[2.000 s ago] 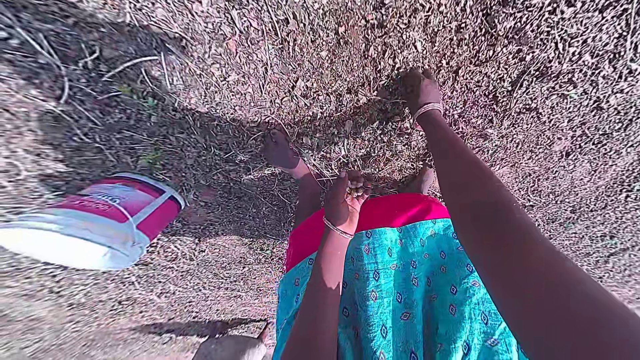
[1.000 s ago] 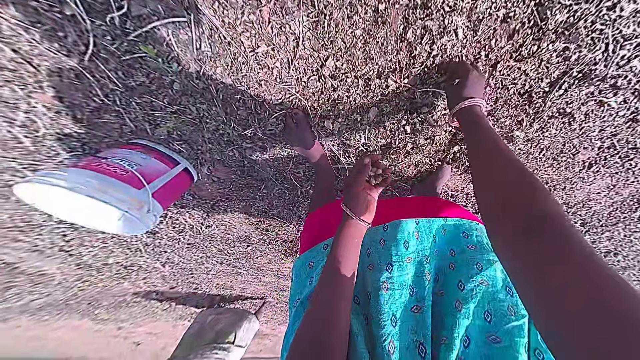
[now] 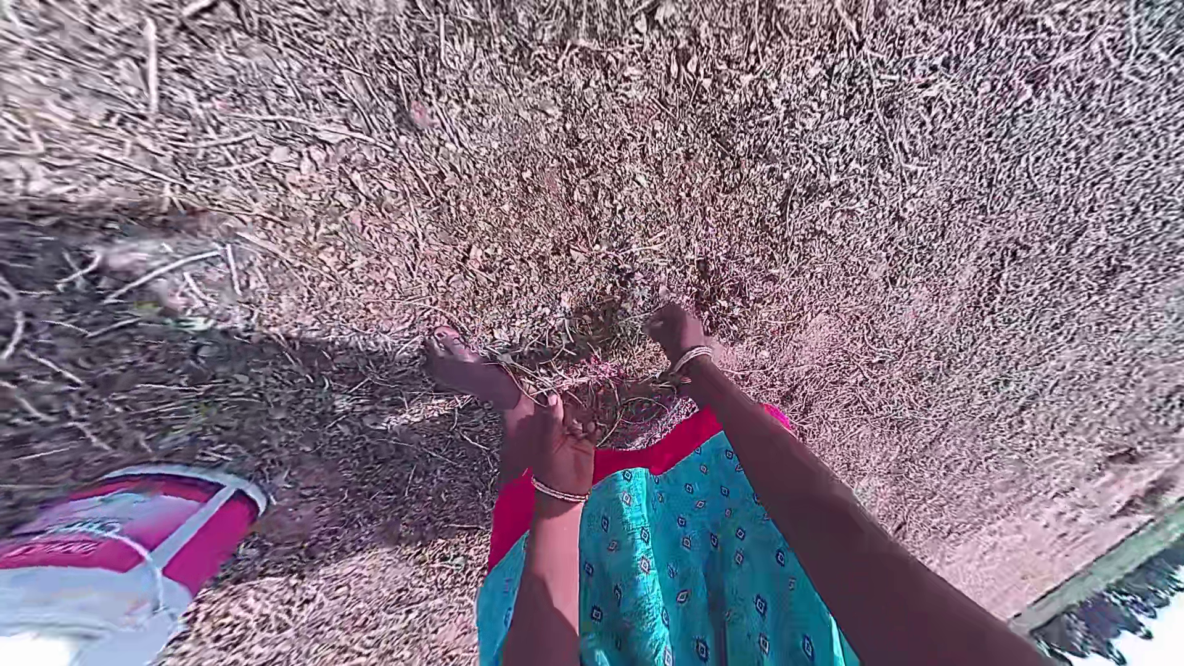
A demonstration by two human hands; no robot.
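My left hand (image 3: 566, 450) is cupped palm up over the red hem of a turquoise patterned skirt (image 3: 680, 573). Small roundish things lie in its palm, too blurred to name. My right hand (image 3: 675, 331) reaches down to the ground litter (image 3: 592, 277), its fingers bent and their tips hidden. Whether it holds anything does not show. Thin dry stems lie between the two hands. A bare foot (image 3: 472, 375) rests on the ground just beyond my left hand.
A red and white plastic bucket (image 3: 120, 564) with a wire handle lies on its side at the lower left. Dry twigs (image 3: 162, 276) and leaves are strewn at the left. A pale edge (image 3: 1101, 560) runs across the lower right corner.
The view has swung noticeably. My right hand has come closer to my feet and to my left hand, which remains cupped near the skirt hem.
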